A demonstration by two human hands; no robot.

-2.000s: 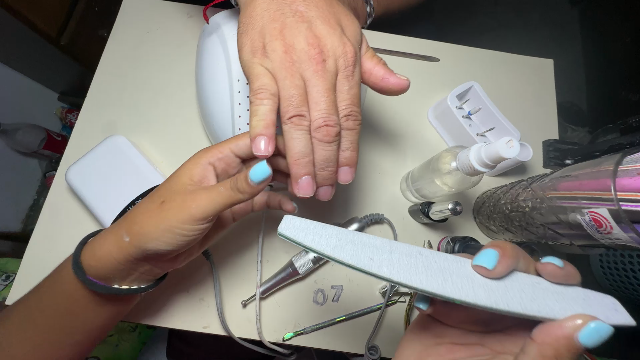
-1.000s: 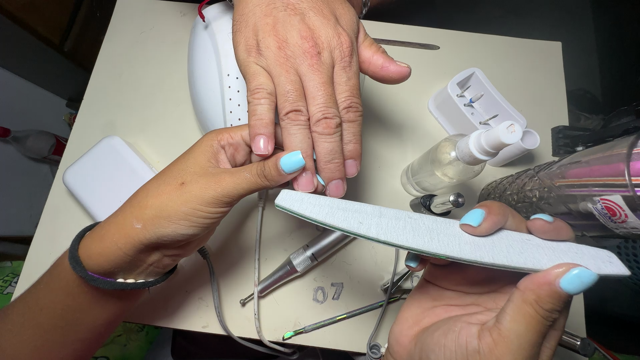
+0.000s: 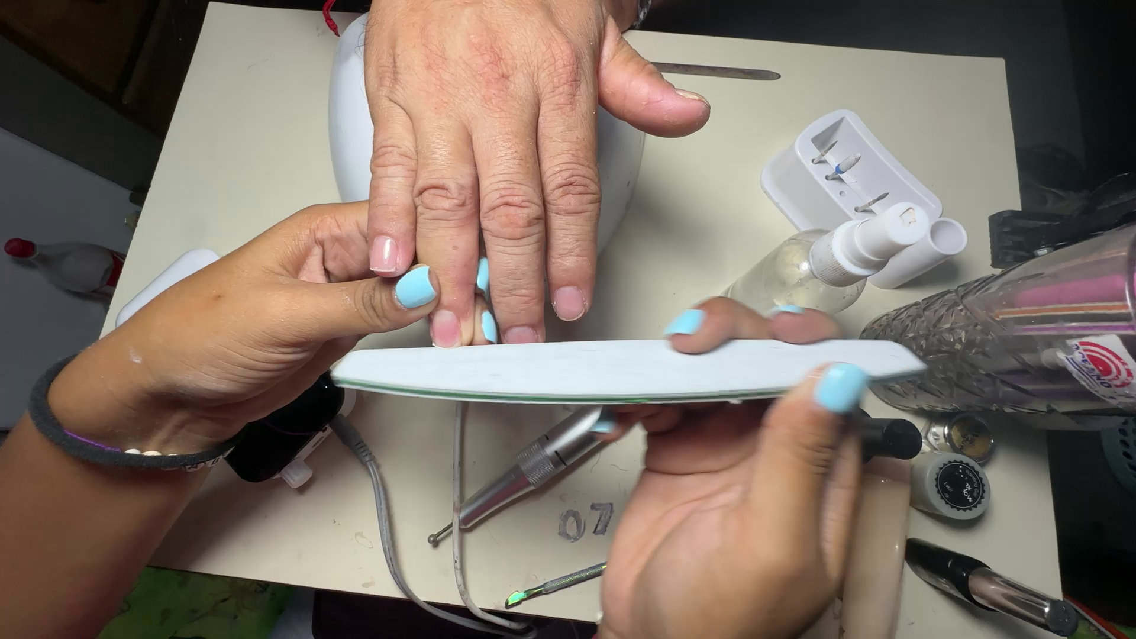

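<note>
My left hand [image 3: 257, 311], with light blue nails and a dark band at the wrist, pinches one finger of another person's hand [image 3: 497, 133] between thumb and fingertips. That hand lies palm down over a white rounded device [image 3: 351, 115]. In my right hand [image 3: 745, 497] is a long, pale nail file [image 3: 568, 368] with a green lower edge, gripped near its right end. The file lies level across the view, just below the person's fingertips; whether it touches a nail cannot be told.
Under the file lie a metal nail drill handpiece [image 3: 532, 470], its grey cable [image 3: 382, 524] and a cuticle pusher [image 3: 559, 583]. Rightward stand a white drill-bit holder [image 3: 799, 186], a clear spray bottle [image 3: 790, 266], a textured tumbler [image 3: 1003, 328] and small bottles. A metal tool [image 3: 710, 69] lies behind.
The file has turned from a slant to nearly level. My left thumb and fingers have shifted onto the person's finger beside the little finger. The view has moved closer.
</note>
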